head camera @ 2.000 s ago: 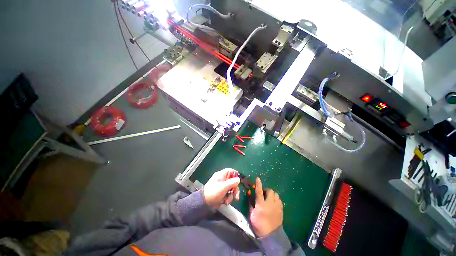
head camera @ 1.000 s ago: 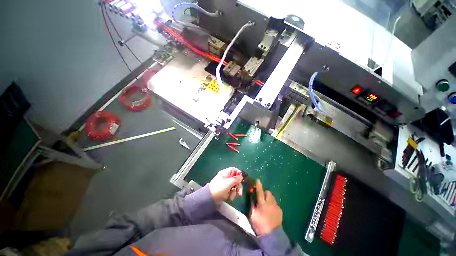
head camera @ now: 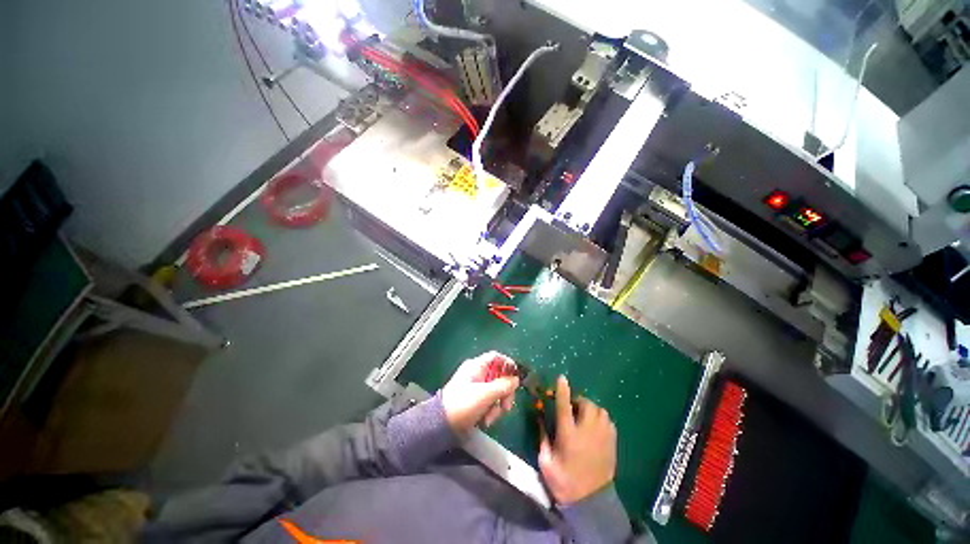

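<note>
My left hand (head camera: 477, 395) is closed around a bunch of short red wire leads (head camera: 498, 370) over the near part of the green work mat (head camera: 628, 425). My right hand (head camera: 579, 444) holds dark side cutters (head camera: 544, 401) with orange-red on the handles. The cutters' tip is close to the ends of the bunch; whether it touches them is too small to tell. Several loose red leads (head camera: 503, 312) lie on the mat near the machine outlet. A long row of red leads (head camera: 718, 457) lies on the black collecting tray (head camera: 792, 468).
A slotted metal strip (head camera: 689, 441) runs along the red row. Pale offcuts dot the mat. The machine cover (head camera: 410, 181) and outlet stand beyond the mat. The control panel (head camera: 814, 223) is at right, above a tool rack (head camera: 904, 361). Red wire coils (head camera: 224, 257) lie on the floor at left.
The view has shifted slightly. Red leads now show more clearly in my left fist. My right hand with the cutters has moved slightly right, a little away from my left hand.
</note>
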